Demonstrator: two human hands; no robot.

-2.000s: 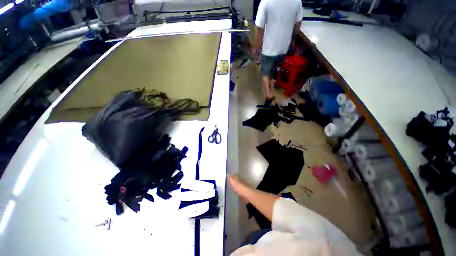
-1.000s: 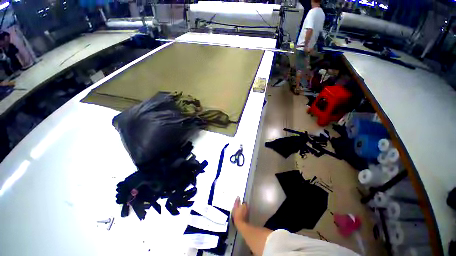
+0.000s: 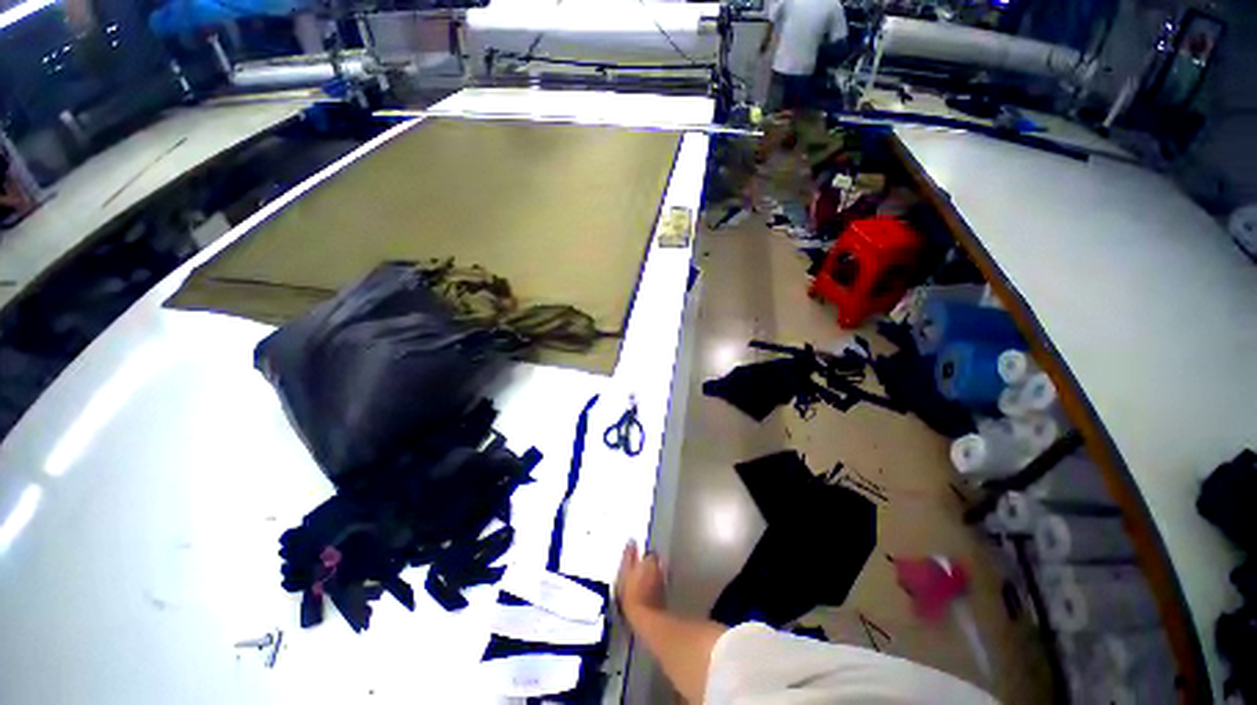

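My right hand (image 3: 642,587) is at the table's right edge, beside the stacks. It looks empty, with a small gap between thumb and fingers; some fingers are hard to make out. My left hand is out of the picture. Dark cut-piece stacks (image 3: 593,642) lie at the edge, partly under white paper pieces (image 3: 557,595). A narrow black tie strip (image 3: 572,482) runs away from them along the table. Scissors (image 3: 625,433) lie right of the strip. A tangled black strip pile (image 3: 414,530) with a pink spot lies to the left.
A black plastic bag (image 3: 379,361) lies behind the pile, with olive strips (image 3: 552,327) at its mouth. An olive fabric lay (image 3: 455,207) covers the far table. Black remnants (image 3: 813,537), a red stool (image 3: 871,265) and blue tub (image 3: 972,361) stand or lie in the right aisle. A person (image 3: 804,41) is far off.
The view has shifted and turned. My right hand, earlier stretched out beside the table, is now against its edge. The person in white has moved farther away. The stacks and scissors stay in place.
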